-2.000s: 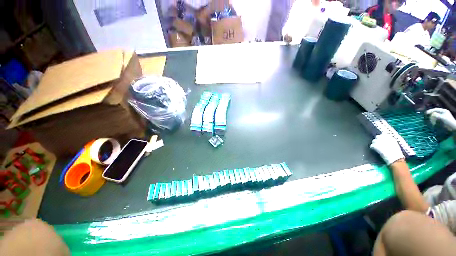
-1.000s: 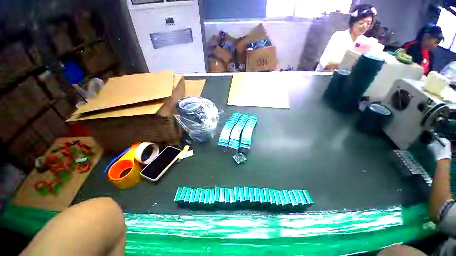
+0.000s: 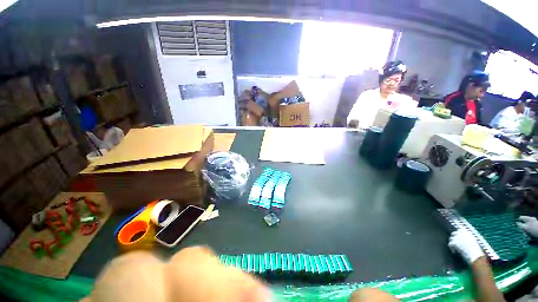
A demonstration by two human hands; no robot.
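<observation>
A long row of teal-wrapped blocks [image 3: 289,263] lies near the bench's front edge. My left hand [image 3: 183,277] is a large blur at the bottom left and covers the row's left end; its fingers cannot be made out, nor whether it touches the blocks. A small blurred piece of skin, apparently my right hand [image 3: 367,295], shows at the bottom edge below the row's right end, mostly cut off. A block stack of three short curved rows [image 3: 270,189] lies mid-bench, with a loose silvery block [image 3: 271,219] just in front of it.
Left: tape rolls [image 3: 134,233], smartphone [image 3: 180,226], plastic-wrapped bundle [image 3: 228,174], cardboard stack [image 3: 147,183], red and green parts [image 3: 62,224]. Far edge: tan sheet [image 3: 292,146]. Right: dark green rolls [image 3: 394,140], machine [image 3: 445,168], a coworker's gloved hand [image 3: 466,245] at a rack. Shiny green edge [image 3: 407,287] in front.
The view has shifted and tilted up. My left arm or hand has come in over the row's left end. The coworker's gloved hand is back on the rack. The rows look unmoved.
</observation>
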